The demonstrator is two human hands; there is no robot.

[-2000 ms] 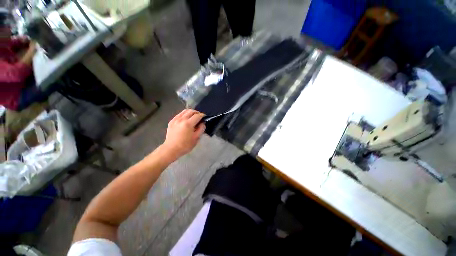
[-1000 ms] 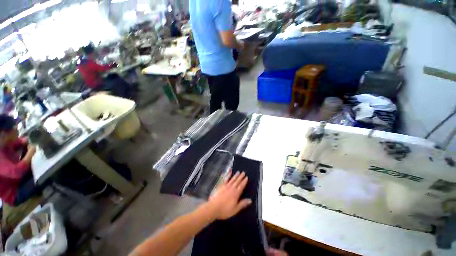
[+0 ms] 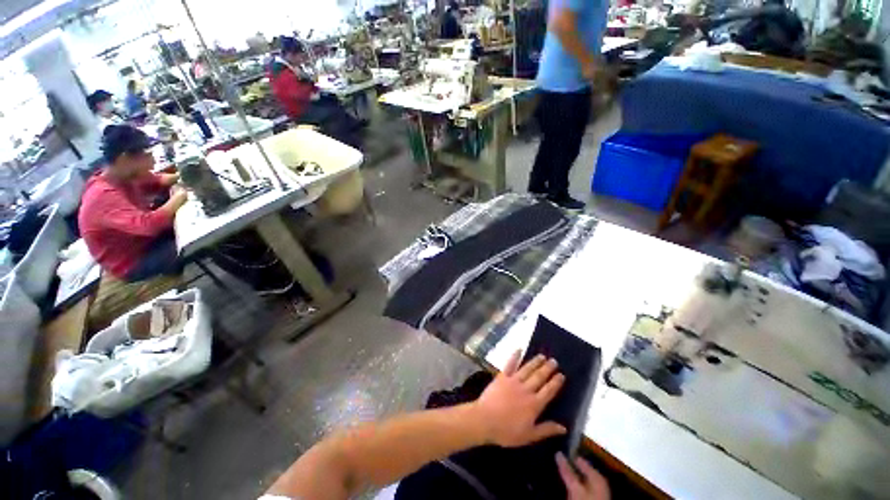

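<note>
A dark cut piece (image 3: 564,354) lies over the near edge of the white machine table, left of the sewing machine head (image 3: 771,361). My left hand (image 3: 522,400) lies flat on it, palm down, fingers a little apart. My right hand (image 3: 584,479) is at the bottom of the picture, cut off by it, with its fingertips at the right edge of the piece. The lower part of the piece merges with the black cloth near my lap. A stack of dark strips (image 3: 478,256) with pale frayed edges lies on plaid fabric (image 3: 507,298) at the table's left end.
A person in red (image 3: 127,210) sits at a machine on the left. A person in a blue shirt (image 3: 571,59) stands beyond the table. A white bin (image 3: 200,337) holds cloth scraps. A blue crate (image 3: 634,174) and a wooden stool (image 3: 710,176) stand behind the table.
My left hand was on the stack, then came onto a separate dark piece by one second ago. Now hand and piece appear farther right in the turned view. The standing person has shifted right.
</note>
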